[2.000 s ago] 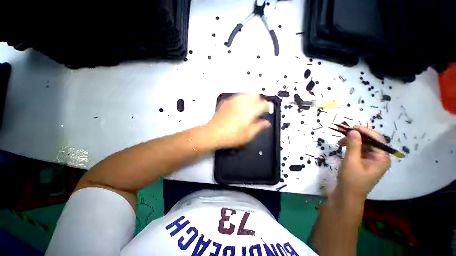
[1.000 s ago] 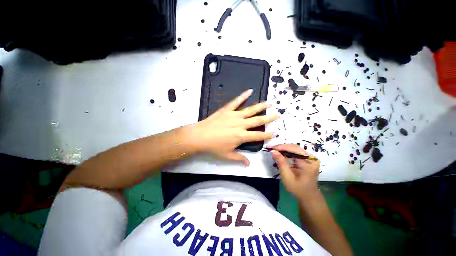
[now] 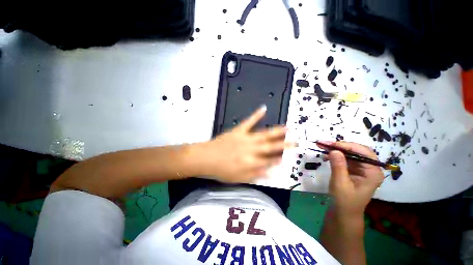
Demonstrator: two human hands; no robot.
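A black tablet case (image 3: 254, 83) lies flat in front of me, its camera cut-out at the upper left corner and small dark marks in its back. My left hand (image 3: 249, 150) is spread over the lower part of the case, fingers apart and blurred, and hides that end. My right hand (image 3: 352, 173) is to the right of the case and holds a slim dark trimming knife (image 3: 358, 156) with a yellow end, its tip pointing left, apart from the case.
Dark-handled nippers (image 3: 294, 21) lie beyond the case, cut off by the top edge. A second yellow-handled knife (image 3: 350, 97) lies at right among black plugs, ovals and thin offcuts. Black case stacks (image 3: 103, 20) stand at back left and back right (image 3: 358, 26).
Since one second ago, my right hand and the knife have moved right, away from the case's lower right corner. My left hand has shifted lower over the case and is blurred.
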